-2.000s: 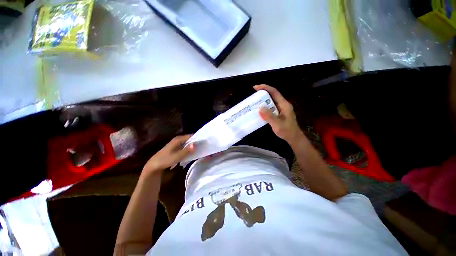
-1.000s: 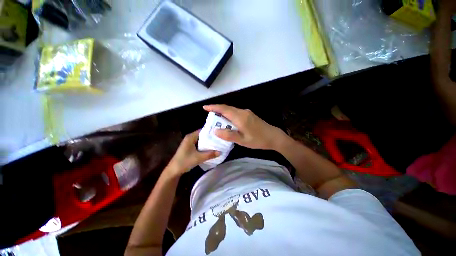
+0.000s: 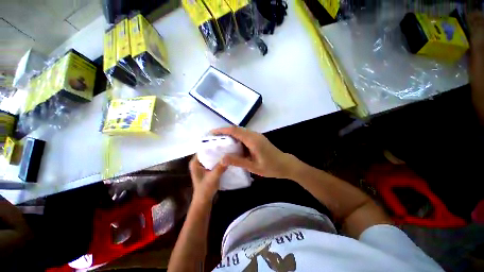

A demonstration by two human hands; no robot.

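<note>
A white wrapped product (image 3: 215, 150) is held between both hands at the table's front edge; its wrap looks soft and crumpled, and a small dark print shows near its top. My left hand (image 3: 204, 178) grips it from the left and below. My right hand (image 3: 255, 154) holds it from the right, with fingers over its top. An open dark box with a white inside (image 3: 225, 95) lies slanted on the table just beyond my hands; no product shows in it. A yellow printed sleeve (image 3: 130, 115) lies to its left.
Yellow and black retail boxes (image 3: 132, 48) stand in rows at the back, some in clear film. Black cables (image 3: 271, 13) lie behind. A yellow strip (image 3: 329, 64) crosses the table. Another dark box (image 3: 32, 159) is at far left. Red stools (image 3: 124, 228) are below. Another person's arm (image 3: 476, 64) is at right.
The long white item is now compact and bunched between my hands. My hands have moved up to the table edge. The view has shifted, showing more of the table's back.
</note>
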